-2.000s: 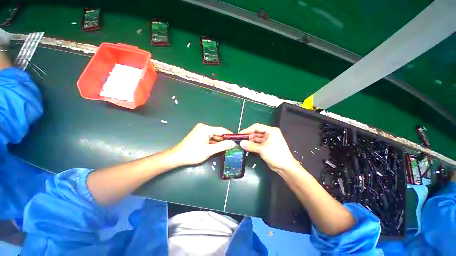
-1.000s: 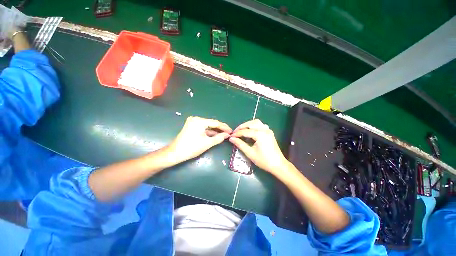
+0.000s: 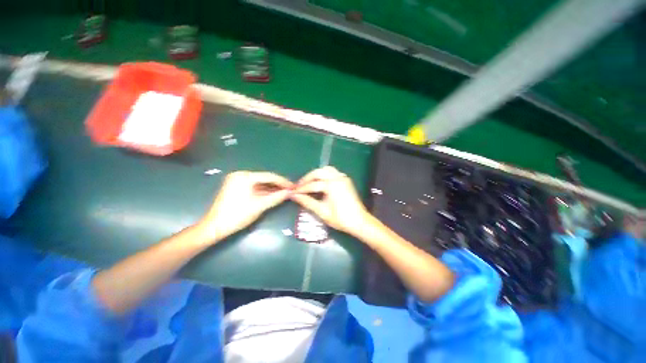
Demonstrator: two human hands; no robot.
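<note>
My left hand (image 3: 244, 202) and my right hand (image 3: 336, 202) meet fingertip to fingertip above the bench. They pinch a small reddish-dark part (image 3: 292, 192), blurred and mostly hidden by the fingers. A phone unit (image 3: 311, 228) lies on the bench just below my right fingers, its upper end covered by them. Its frame looks dark red, with a pale area inside.
A red-orange bin (image 3: 99, 120) with white pieces stands left. A black tray (image 3: 404, 184) with a heap of loose dark parts lies right. Phones lie on the green belt (image 3: 340, 92) beyond the bench edge. A grey post slants above. Blue sleeves show at both sides.
The hands have closed together around the reddish part, which showed as a bar between them earliest. The lower phone's inside looked green earlier and looks pale now. The view has shifted and blurred.
</note>
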